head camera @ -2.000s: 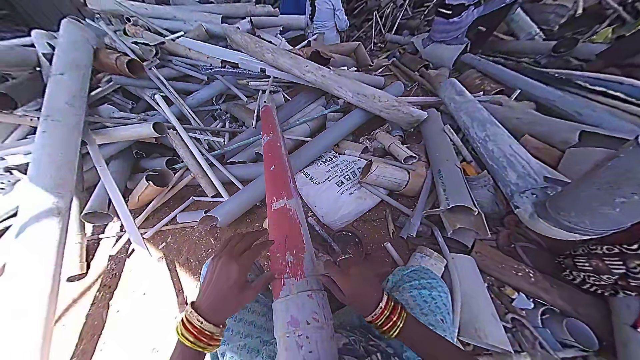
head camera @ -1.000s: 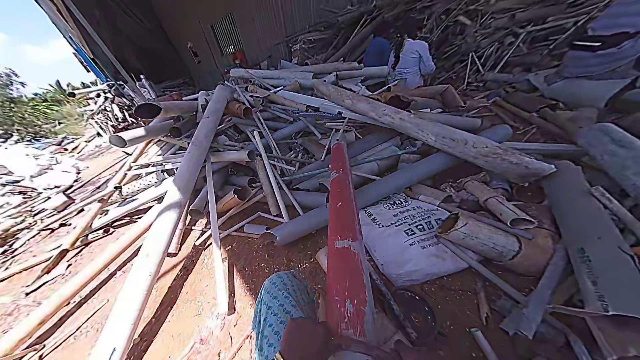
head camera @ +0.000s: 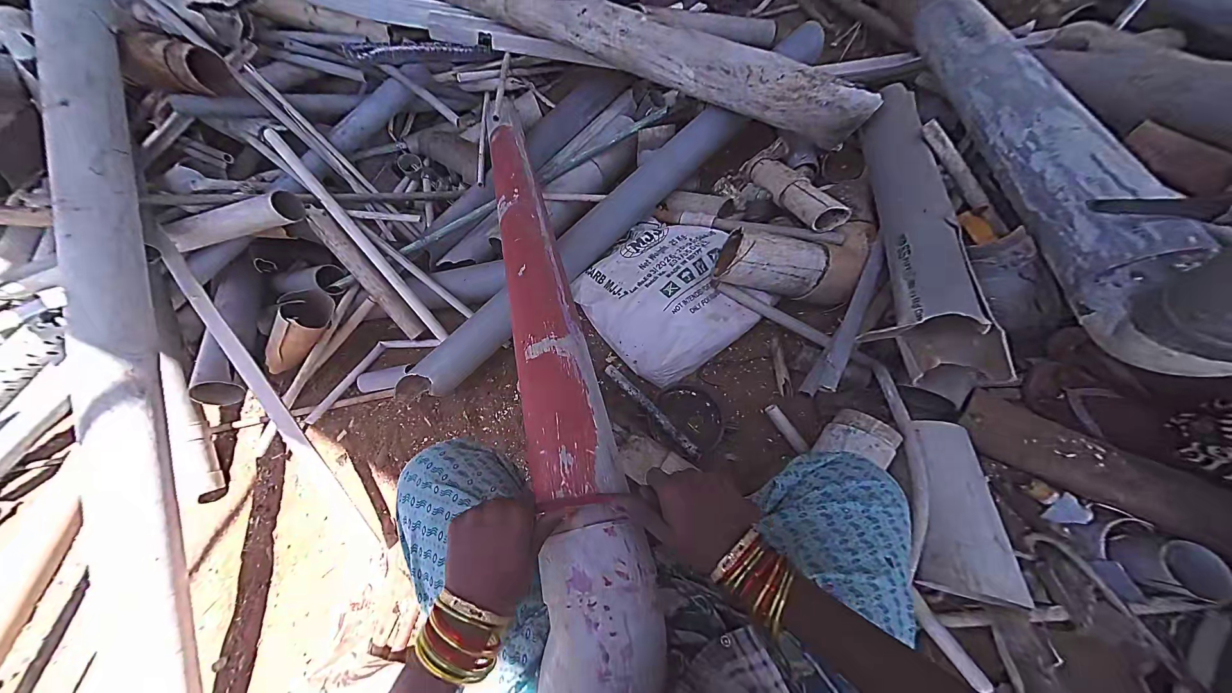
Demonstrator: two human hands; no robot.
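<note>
A long pipe, its far part coated red point(head camera: 553, 356) and its near part bare greyish white, points away from me between my knees. My left hand point(head camera: 491, 553) is a fist at the pipe's left side. On the right side my right hand point(head camera: 698, 520) is closed too. A thin, reddish, blade-like bar point(head camera: 582, 500) crosses the top of the pipe between both fists, at the edge of the red coat; its ends are hidden in my fingers. Bangles circle both wrists.
Scrap pipes lie heaped ahead and to both sides. A long pale pipe point(head camera: 106, 337) stretches along the left. Beyond the red pipe, a grey pipe point(head camera: 616, 221) lies slantwise by a printed white sack point(head camera: 674, 298). Split grey pipes point(head camera: 929, 241) lie to the right.
The view swung up and left one second ago and has come back down. Both hands, largely out of sight or blurred then, show clearly at the pipe's sides now.
</note>
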